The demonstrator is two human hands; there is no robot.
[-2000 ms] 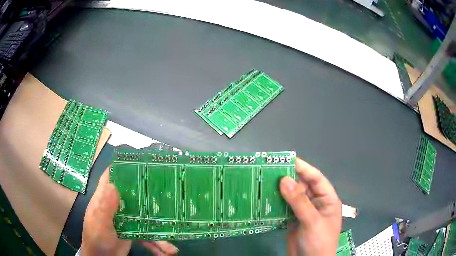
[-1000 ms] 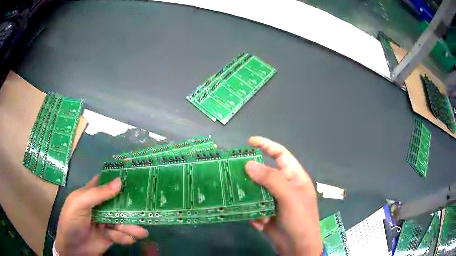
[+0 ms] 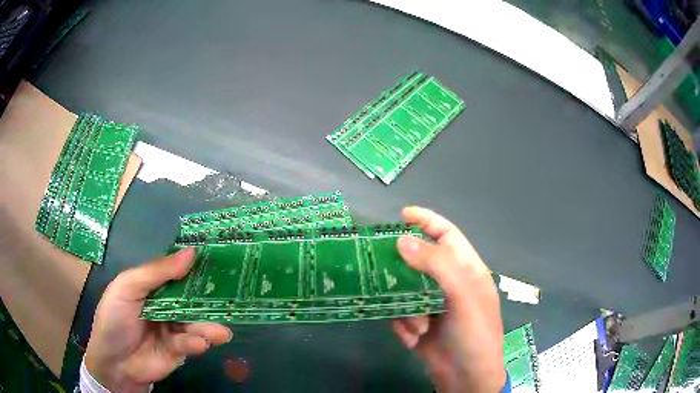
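Note:
A small stack of green PCB panels (image 3: 307, 270) is held up flat in front of me, divided into upright rectangular sections. My left hand (image 3: 146, 322) grips its left end, thumb on top and fingers beneath. My right hand (image 3: 453, 299) grips its right end, thumb on the top face, one finger raised behind the far edge. Further panels (image 3: 265, 213) with rows of dots show at an angle behind the stack's far edge. Whether they are held or resting cannot be told.
Overlapping panels (image 3: 399, 127) lie on the dark conveyor belt (image 3: 230, 84). A fanned pile (image 3: 88, 184) lies on cardboard (image 3: 31, 153) at left. More panels (image 3: 658, 236) lie at far right. A metal bar (image 3: 660, 315), a white perforated sheet (image 3: 568, 361) and boards (image 3: 522, 357) are at lower right.
The single-looking panel face now shows as several layered edges, tilted flatter. Angled panels have appeared behind it. My right hand has moved left and the camera view has shifted slightly.

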